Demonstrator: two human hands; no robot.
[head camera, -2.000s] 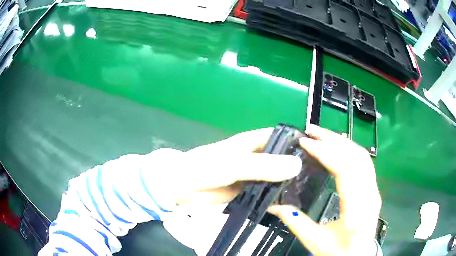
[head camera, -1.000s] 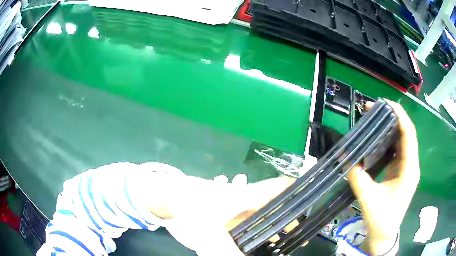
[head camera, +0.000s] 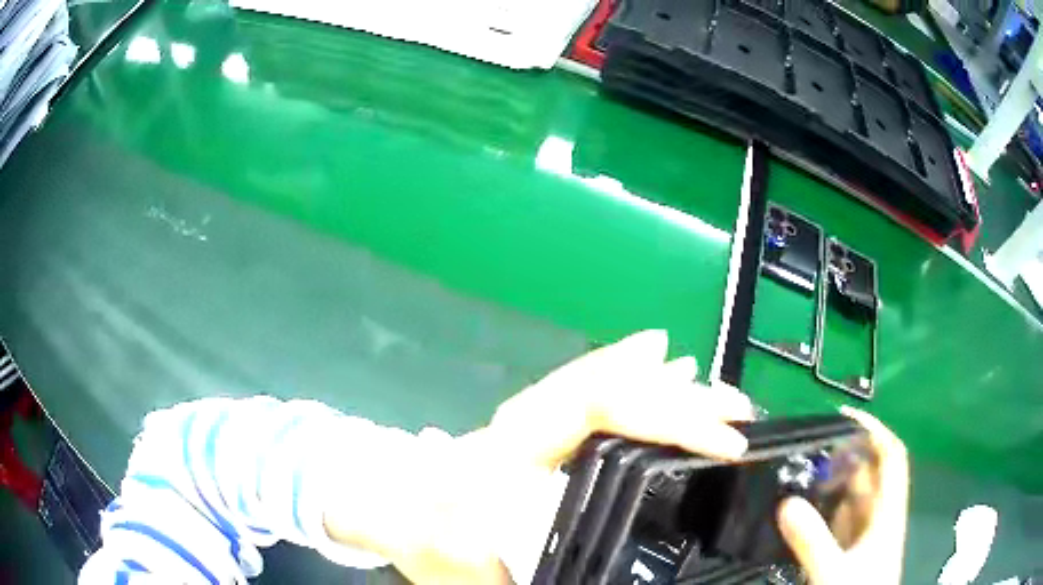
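Note:
A stack of black phone housings (head camera: 652, 503) is gripped at the bottom right of centre, its lower part cut off by the picture's edge. My left hand (head camera: 618, 400), in a blue-striped sleeve, lies over the stack's left and upper side with its fingers along the top edge. My right hand (head camera: 875, 514) holds the right end, fingers behind and thumb on the dark face of a housing. That housing overlaps the stack at an angle; whether it is apart from the stack I cannot tell.
Two phone frames (head camera: 846, 320) lie side by side right of a black-and-white strip (head camera: 746, 263). Black blister trays (head camera: 801, 80) stand on a red base (head camera: 958, 234) behind them. A white tray (head camera: 423, 25) is at the back, piled sheets (head camera: 34, 57) far left, a white glove (head camera: 972, 543) lower right.
The stack has moved down and turned from a steep slant, so a housing's face now shows. My right hand has moved down, and both frames on the bench are uncovered.

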